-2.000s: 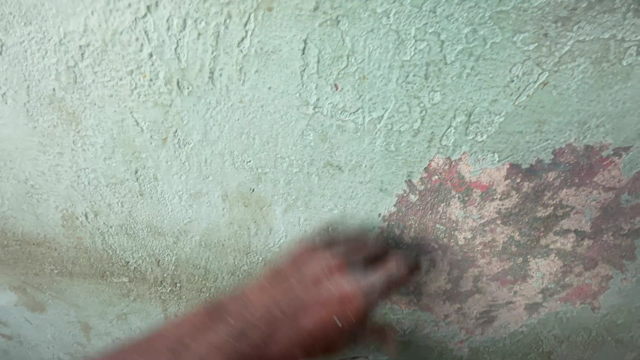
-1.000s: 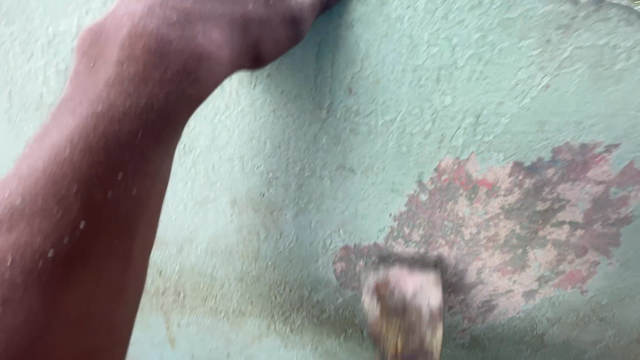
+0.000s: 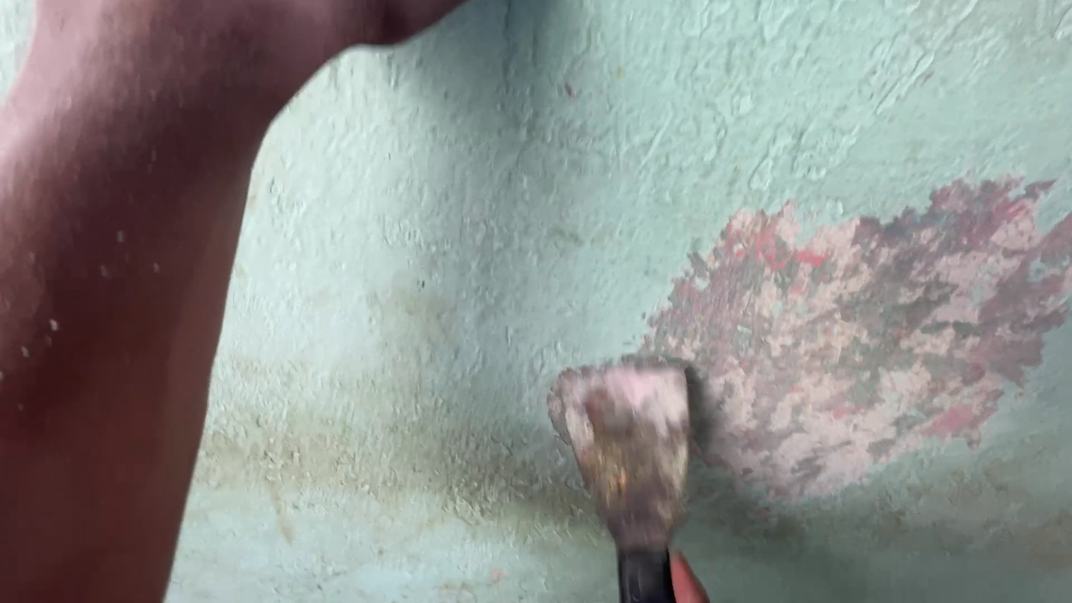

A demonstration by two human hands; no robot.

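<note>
A paint scraper [image 3: 641,452] with a broad, paint-smeared metal blade and a black handle stands upright at the lower middle. Its blade edge lies against the wall at the lower left edge of a bare patch [image 3: 863,352], where pink, red and grey layers show. My right hand [image 3: 688,579] holds the handle; only a fingertip shows at the bottom edge. My left forearm, flecked with paint chips, rises along the left side, and the part of my left hand [image 3: 410,18] in view is at the top edge by the wall. Its fingers are out of view.
The wall [image 3: 435,276] fills the view, with rough, blistered pale green paint. A brownish stained band [image 3: 352,452] runs across its lower part. The arm casts a shadow on the wall at the top middle.
Two seconds ago a blurred hand was at the left of the bare patch. The left arm has since come in along the left side. The patch now reaches farther to the lower left.
</note>
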